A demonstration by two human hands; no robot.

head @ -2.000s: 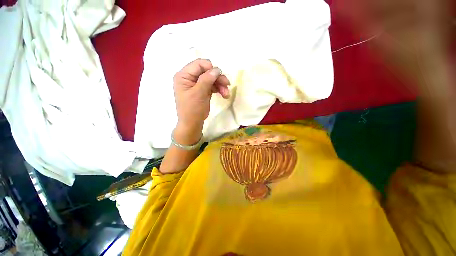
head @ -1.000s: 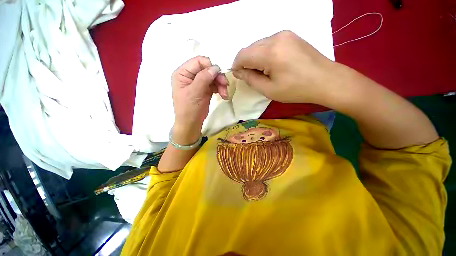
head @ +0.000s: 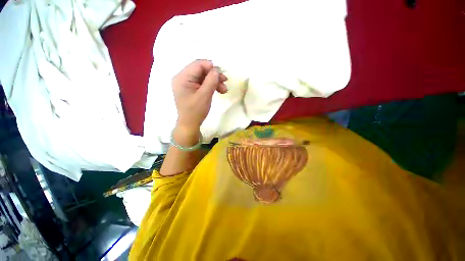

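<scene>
The white garment piece (head: 255,46) lies spread on the red cloth in front of me. My left hand (head: 200,86) is over its near left part, thumb and fingertips pinched together on a bit of the cloth. A tiny pale or shiny spot shows at the fingertips; I cannot tell what it is. My right hand is out of the picture; only a blurred yellow sleeve shows at the right edge. No needle or thread can be made out.
A crumpled white garment pile (head: 61,92) hangs over the table's left side. The red-covered table (head: 397,56) extends right. A small dark object (head: 410,3) is cut off at the top edge. Dark equipment stands at lower left, green floor at right.
My right hand came in to my left fingertips, then left the picture. The thread loop seen right of the cloth is gone from view. My left hand keeps its pinch.
</scene>
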